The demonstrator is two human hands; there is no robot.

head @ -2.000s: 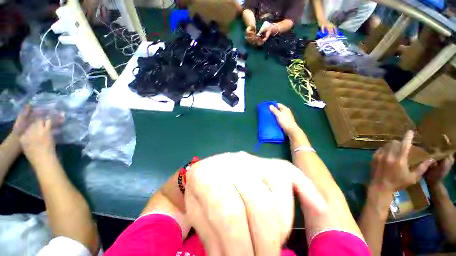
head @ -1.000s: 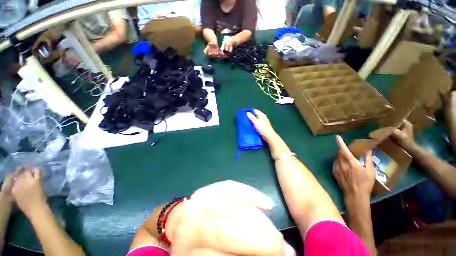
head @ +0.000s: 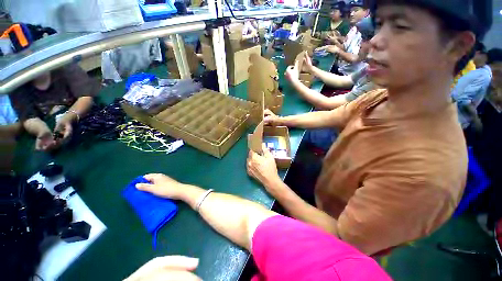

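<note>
A bright blue folded cloth or pouch (head: 149,207) lies on the dark-green table, a thin blue tail hanging from its near end. My right hand (head: 161,185) reaches in from the right and holds its far right edge, thumb on top; the fingers beneath are hidden. My left hand (head: 165,269) is at the bottom edge, close to the camera and mostly cut off, so whether it holds anything is hidden. Black power adapters with cords (head: 33,219) lie piled on a white sheet (head: 82,241) at the left.
A brown divider tray (head: 198,118) with plastic bags (head: 162,94) stands beyond the cloth, beside yellow-green strands (head: 146,137). A neighbour in an orange-brown shirt at right handles an open mailer box (head: 278,148). Another person's hands (head: 55,134) are at far left. Shelf posts (head: 220,60) stand behind.
The view has swung to the right, so the adapters and cloth appear farther left and the neighbour's upper body shows. My right hand stays on the blue cloth. Less of my left hand shows.
</note>
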